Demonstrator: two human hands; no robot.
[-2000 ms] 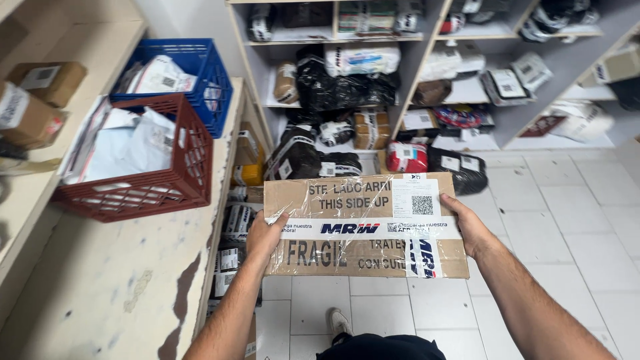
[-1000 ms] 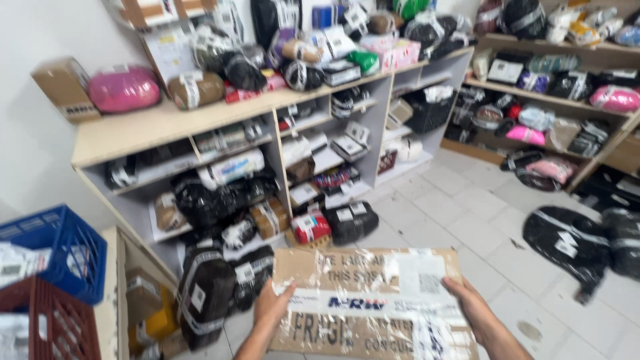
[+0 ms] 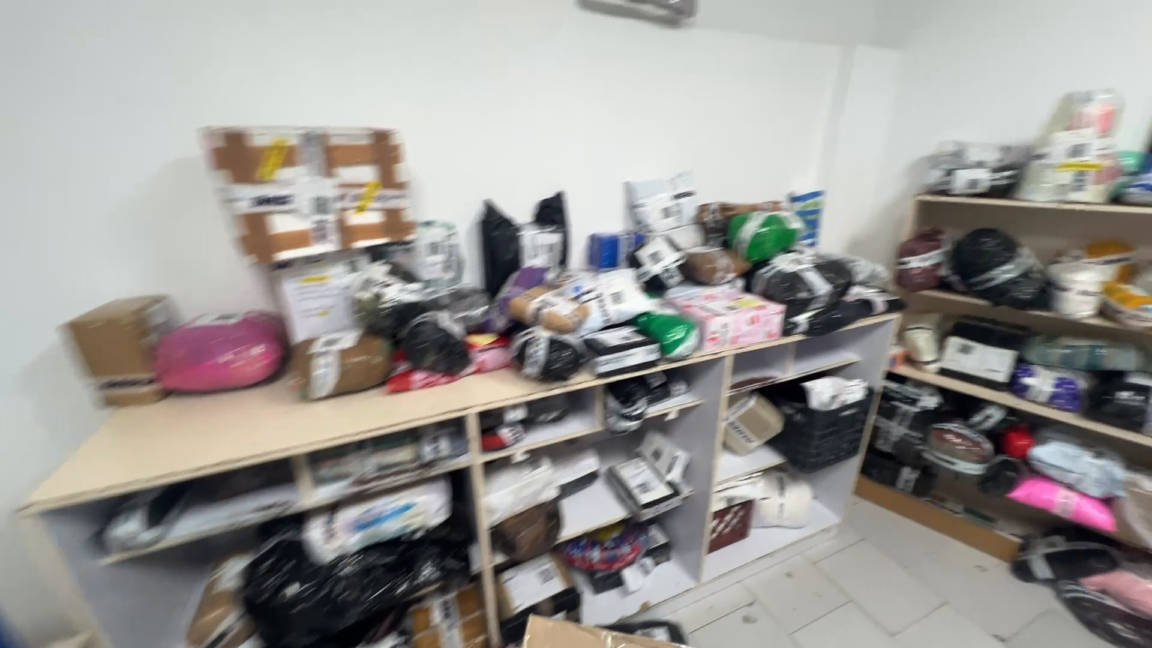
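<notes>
Only the top edge of a cardboard box [image 3: 576,634] shows at the bottom of the view; both of my hands lie outside the frame, so their hold on it is hidden. Beyond the box stands a wooden shelf unit. Its top [image 3: 297,418] carries a small cardboard box [image 3: 121,346], a pink wrapped parcel [image 3: 220,353], a brown wrapped parcel [image 3: 340,364], a pink patterned box [image 3: 738,319] and green parcels [image 3: 765,236]. A large taped carton [image 3: 310,193] stands upright at the back. The picture is blurred.
Compartments below hold a large black plastic-wrapped parcel [image 3: 351,576], a white bag [image 3: 382,520] and a black crate [image 3: 819,427]. Another shelf rack [image 3: 1035,400] full of parcels stands at the right. Wrapped parcels [image 3: 1071,571] lie on the tiled floor [image 3: 810,594] near it.
The view has swung up toward the shelf unit's top and the wall. Both hands, seen earlier holding the box at its sides, have left the frame, and only the box's edge remains visible.
</notes>
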